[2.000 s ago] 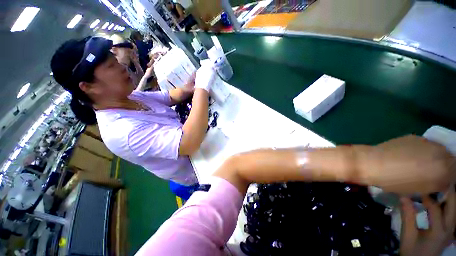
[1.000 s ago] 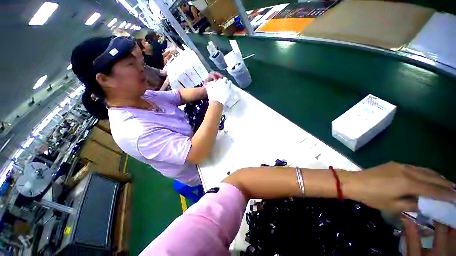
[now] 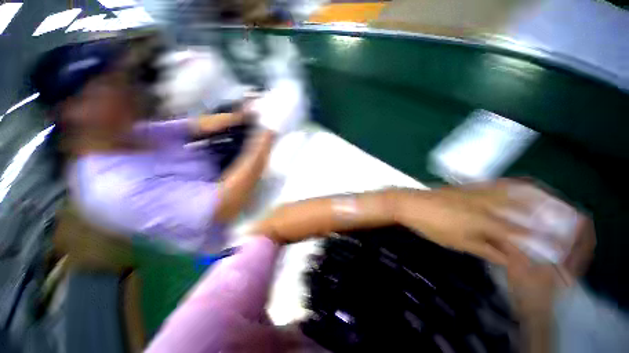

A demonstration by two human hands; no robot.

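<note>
The frame is badly blurred. My left hand [image 3: 476, 220] reaches across to the right, its fingers on a white carton [image 3: 548, 224]. My right hand [image 3: 541, 293] comes up from below at the lower right and holds the same carton from its far and lower side. Whether the carton's flap is open cannot be told. A heap of black cables [image 3: 407, 296] lies below my left forearm on the white bench [image 3: 331, 162].
Another white carton [image 3: 483, 148] lies on the green conveyor belt [image 3: 379, 89] beyond the bench. A neighbouring worker [image 3: 138, 186] sits at the left with a white-gloved hand [image 3: 279, 107] over the bench. Pale blurred shapes, perhaps boxes, show at the lower right.
The view has swung and blurred. Both hands have come up and left in the picture, and the white carton between them now shows more fully.
</note>
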